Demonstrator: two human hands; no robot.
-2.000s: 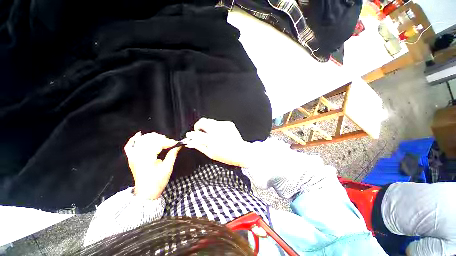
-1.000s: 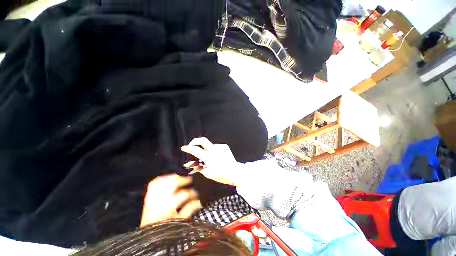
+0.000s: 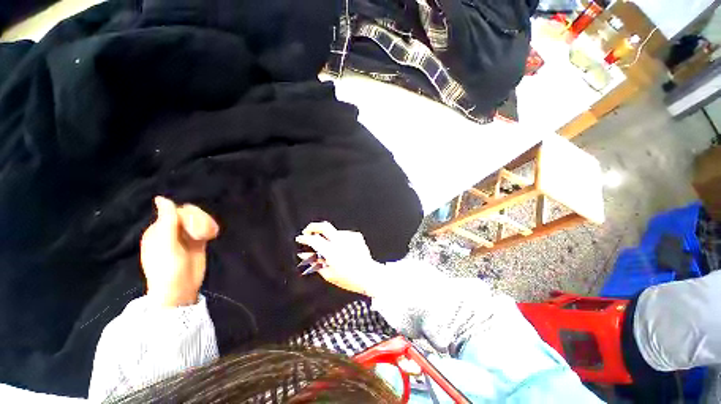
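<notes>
A large black garment (image 3: 261, 181) covers the table's near part and reaches my lap. My right hand (image 3: 336, 256) is at the garment's near right part and holds small snips (image 3: 309, 263), their two pale points apart and pointing left. My left hand (image 3: 175, 248) is over the garment to the left, thumb up and fingers curled. Whether it pinches any cloth cannot be told. Thin pale threads show on the cloth beside the left sleeve.
A second black garment with cream plaid bands (image 3: 411, 54) lies at the table's far side. A wooden stool (image 3: 569, 177) stands right of the white table (image 3: 443, 142). A person's grey-clad leg (image 3: 684, 319) is by a red plastic stool (image 3: 585, 335). A blue crate (image 3: 656, 252) lies behind.
My hands were together at a dark edge two seconds ago. My left hand has since moved away to the left and forward. The snips now show in my right hand.
</notes>
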